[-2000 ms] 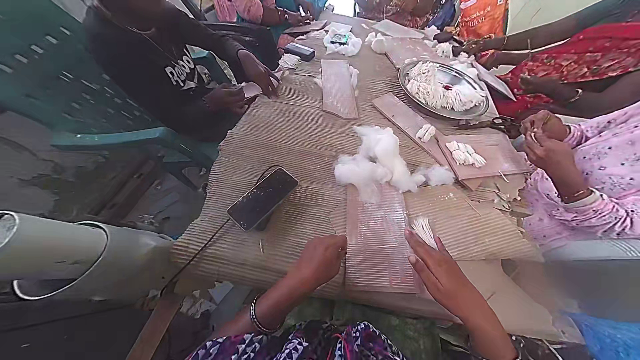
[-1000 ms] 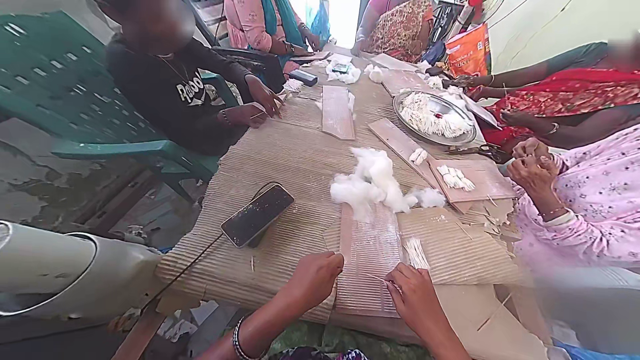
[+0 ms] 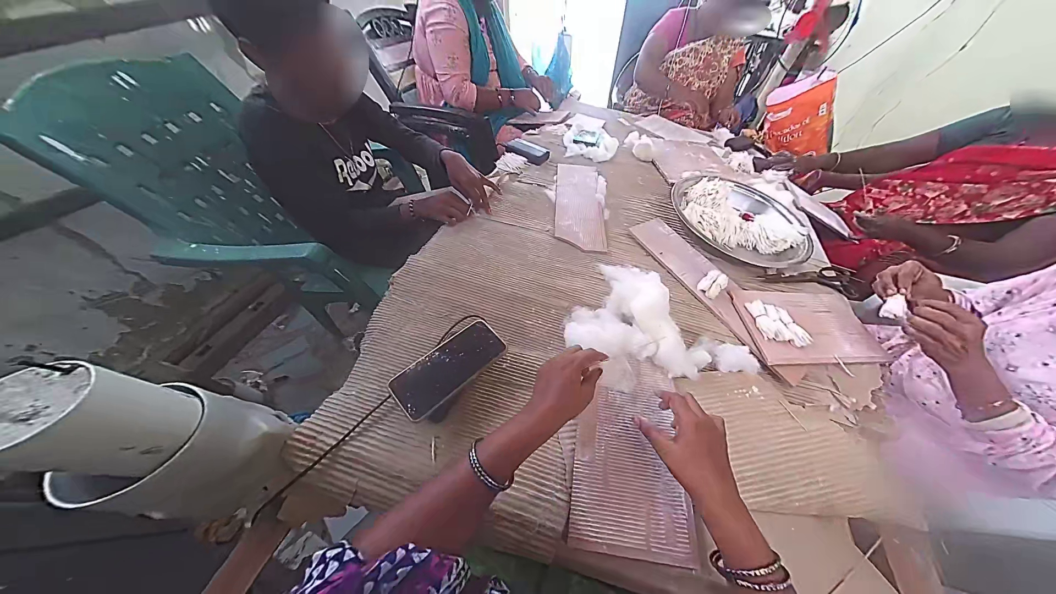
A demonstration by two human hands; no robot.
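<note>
A ribbed board (image 3: 627,487) lies before me at the near edge, on corrugated cardboard (image 3: 495,289) that covers the table. Loose white cotton (image 3: 635,322) is heaped over its far end. My left hand (image 3: 569,384) is at the near left side of this heap, fingers bent; whether they pinch any fibre cannot be told. Over the board's right part is my right hand (image 3: 689,437), thumb and fingers apart, with nothing seen in it. Left of my left hand, a black phone (image 3: 447,370) with a cable lies tilted on something dark.
Co-workers sit around the table. Bundled white wicks (image 3: 777,322) rest on another board (image 3: 833,330) at the right. Beyond are a steel tray (image 3: 689,223) of wicks, scissors (image 3: 825,279) and a narrow board (image 3: 580,206). White pipes (image 3: 157,445) stand at the lower left.
Both my hands have moved away from me, toward the cotton. The right hand's fingers have spread. The white wicks that lay beside my right hand are no longer visible there.
</note>
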